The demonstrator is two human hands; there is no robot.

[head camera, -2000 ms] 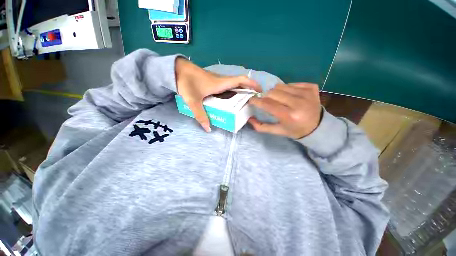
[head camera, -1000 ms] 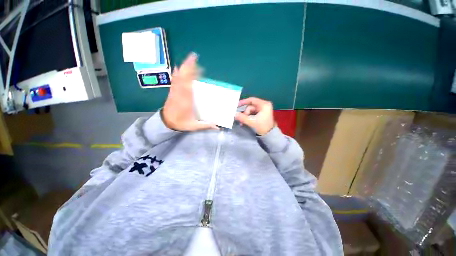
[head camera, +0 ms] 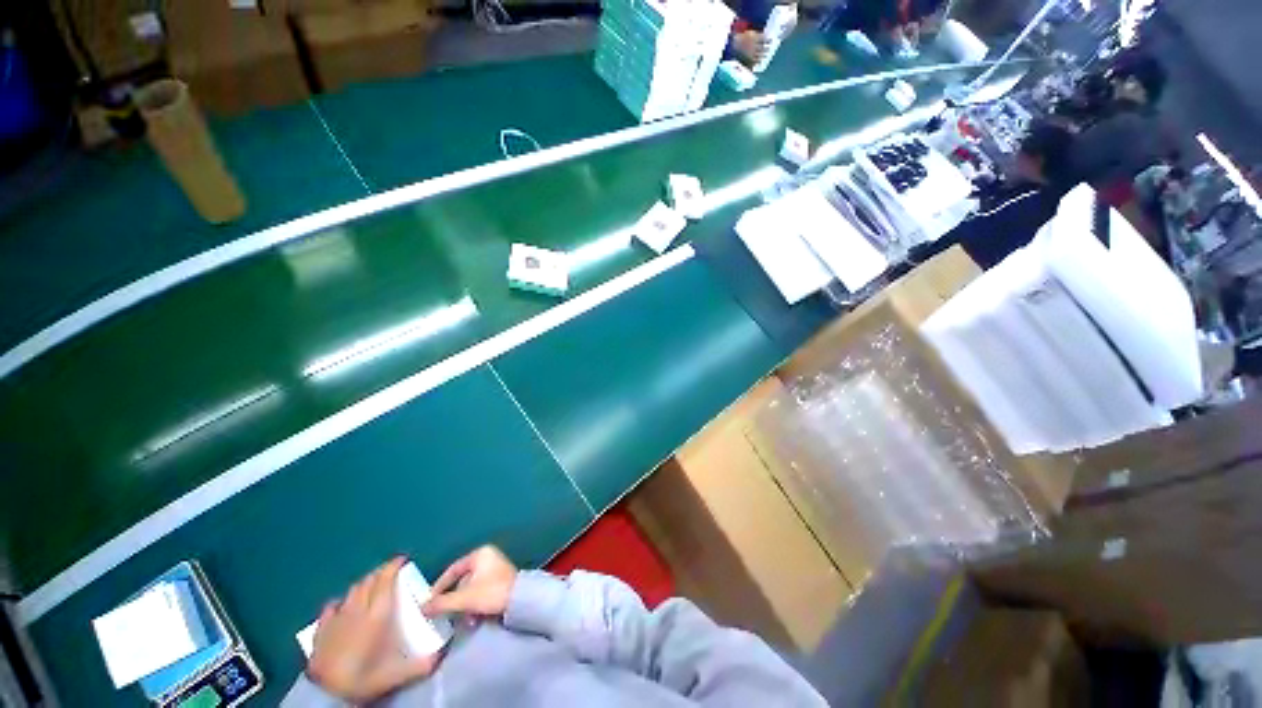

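Observation:
A small white retail gift box (head camera: 419, 611) is between my hands at the bottom of the view, over the green bench's near edge. My left hand (head camera: 363, 634), slightly blurred, lies around it and covers most of it. My right hand (head camera: 471, 584) has its fingertips on the box's right edge. Which face is up is hard to tell. The digital bench scale (head camera: 229, 683) is at bottom left with a glowing display, a light-blue pad (head camera: 187, 667) and white papers or box (head camera: 147, 634) on it.
Several gift boxes (head camera: 537, 268) lie on the green conveyor belt (head camera: 374, 256). Stacked boxes (head camera: 664, 58) and a cardboard tube (head camera: 194, 152) are beyond it. A red bin (head camera: 616, 559), an open carton (head camera: 747, 484) with clear plastic trays (head camera: 886, 463), and white stacks (head camera: 1073, 346) are right. People's hands show at far top.
The view has swung up and right, bringing the conveyor into sight. The box, earlier seen with its dark picture and then its blank white face, is still between my hands.

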